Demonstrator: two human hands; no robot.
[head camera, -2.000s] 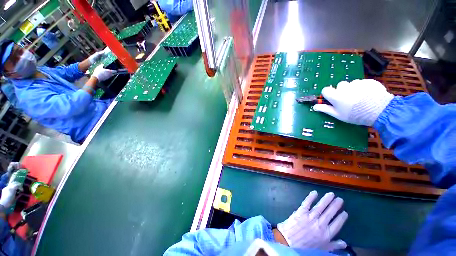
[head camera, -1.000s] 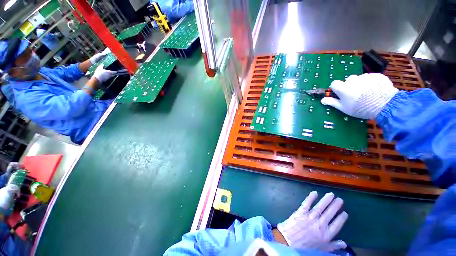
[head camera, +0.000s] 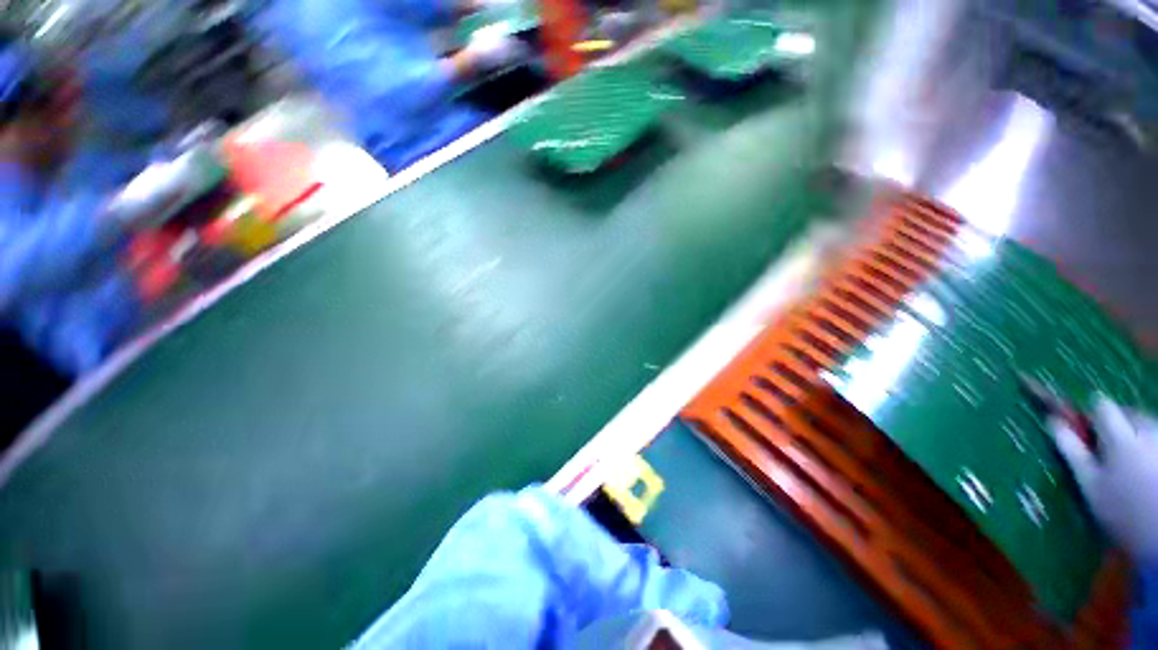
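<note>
A large green circuit board (head camera: 978, 368) with pale solder pads lies on the orange slotted rack (head camera: 813, 464) at the right; the view is blurred. My right hand (head camera: 1118, 464), in a white glove, is at the right edge, partly cut off, over the board. It holds the cutters (head camera: 1064, 413), whose dark tip is at the board's face. My left sleeve shows at the bottom centre; only a blurred pale strip of my left hand (head camera: 813, 640) shows at the bottom edge, its fingers not readable.
A wide green conveyor (head camera: 381, 381) crosses the left and middle, with two circuit boards (head camera: 591, 117) at its far side. A yellow block (head camera: 632, 489) sits by the belt's near edge. People in blue smocks are across the belt, beside a red-orange mat (head camera: 269, 175).
The whole view has swung left, so the rack and board now appear further right and tilted. A dark object has come into view at the lower left. My left hand has nearly left the picture.
</note>
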